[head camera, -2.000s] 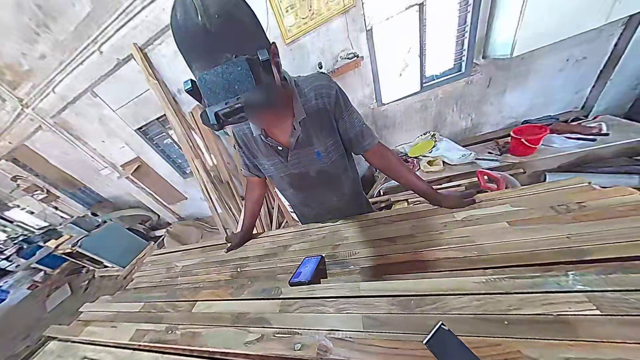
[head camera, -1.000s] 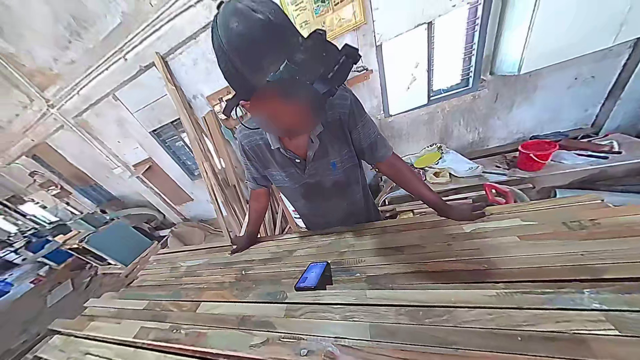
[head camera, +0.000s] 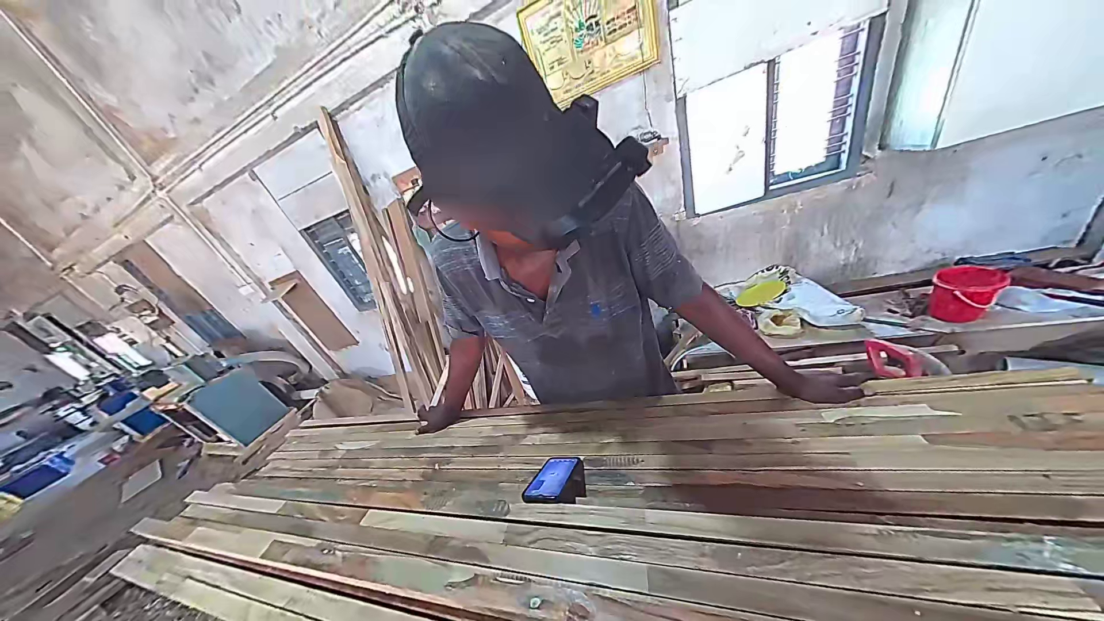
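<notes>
Neither my left hand nor my right hand shows in the head view. Long narrow wooden boards lie side by side across the lower part of the view. A phone with a lit screen rests tilted on them near the middle, with something dark behind it. Across the boards stands a person in a grey polo shirt and a dark cap, head bent down. One of that person's hands lies on the far edge of the boards at the right; the other hand touches that edge at the left.
A side bench behind at the right holds a red bucket, a white sack and a yellow item. A red-handled saw is near the boards' far edge. Wooden strips lean on the wall. Boxes and clutter stand at the left.
The person across the boards has lowered and turned the head. A dark, pale-edged flat object at the near edge, seen two seconds ago, is out of view. The view has shifted slightly.
</notes>
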